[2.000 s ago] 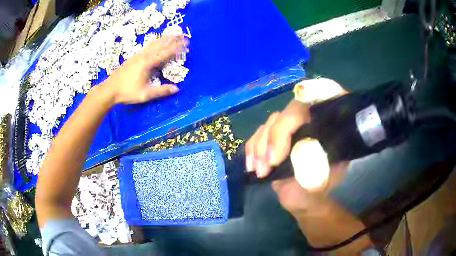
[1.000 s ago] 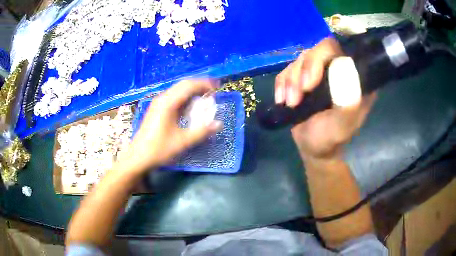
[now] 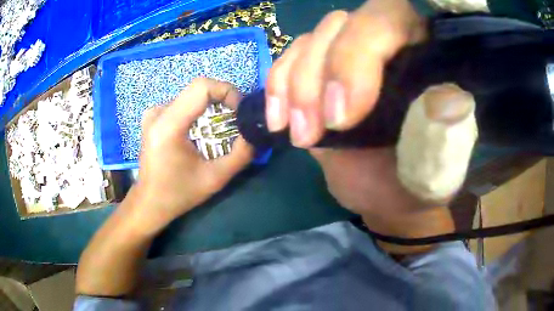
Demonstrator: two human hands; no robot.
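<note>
My left hand (image 3: 176,152) holds a roundish white insert (image 3: 214,131) with silver and brass-coloured strips between thumb and fingers, over the near right part of the blue screw tray (image 3: 104,121). My right hand (image 3: 358,103) is closed around the thick black electric screwdriver (image 3: 486,79). Its dark nose end (image 3: 254,118) is at the insert's right side; whether the tip touches a screw is hidden. A cream wrap (image 3: 434,152) covers a finger of my right hand. Tiny silvery screws (image 3: 182,73) fill the tray.
A cardboard box (image 3: 24,203) of white parts (image 3: 58,149) stands left of the tray. Brass-coloured bits (image 3: 267,21) lie behind it, near the blue sheet-covered board (image 3: 79,30). A black cord (image 3: 474,234) passes my right wrist. Cartons (image 3: 510,206) are below right.
My left hand first left the parts on the blue board, then brought a white insert over the tray. The screwdriver has moved left and its nose now meets the insert. The view has shifted.
</note>
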